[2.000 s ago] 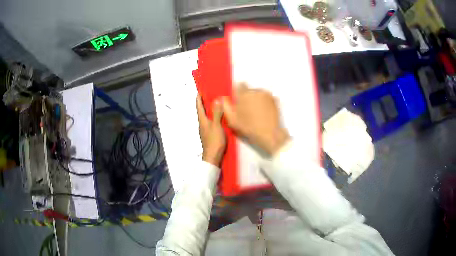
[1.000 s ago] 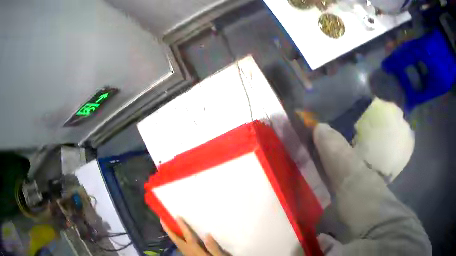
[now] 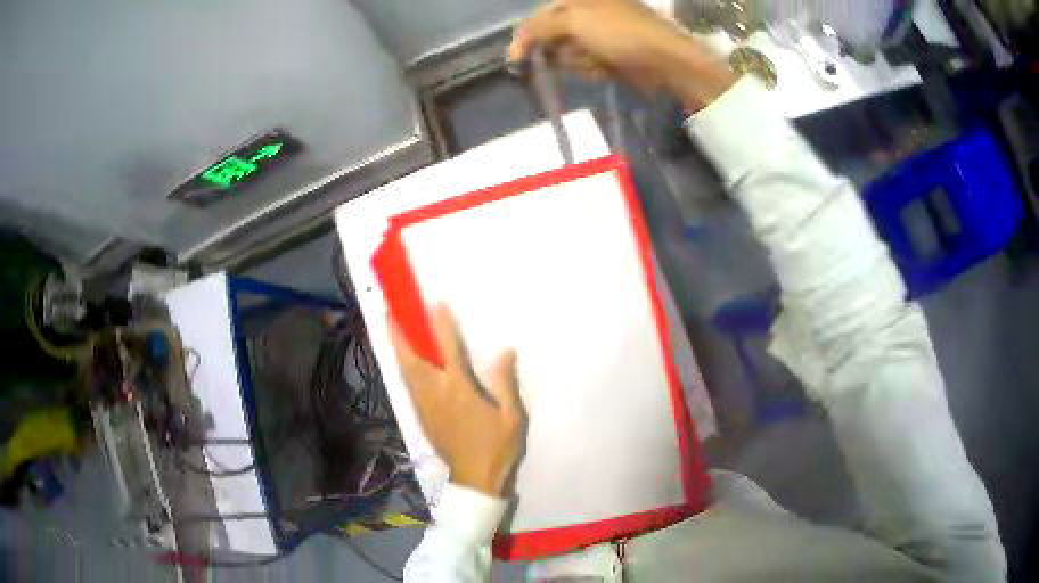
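Observation:
A stack of red sheets (image 3: 407, 298) lies on the white-topped table (image 3: 361, 228), tilted slightly. A white cover board (image 3: 547, 330) lies on top, with a red border showing around it. My left hand (image 3: 465, 416) lies on the board's left part and the stack's left edge, fingers and thumb apart. My right hand (image 3: 610, 40) is raised beyond the stack's far edge, closed on a thin grey strip (image 3: 557, 114). The strip runs down to the far edge of the stack; its lower end is hidden there.
A blue plastic stool (image 3: 943, 216) is at right. A side table (image 3: 883, 89) with round brass-coloured parts (image 3: 752, 66) is at the upper right. A blue-framed table (image 3: 217, 399) with machine parts is at left, with black cables beside it. A green exit sign (image 3: 237, 169) is on the wall.
My right hand has moved up past the stack's far edge and now shows the strip. The stack appears turned and farther up in the view. My left hand now lies farther up on the board.

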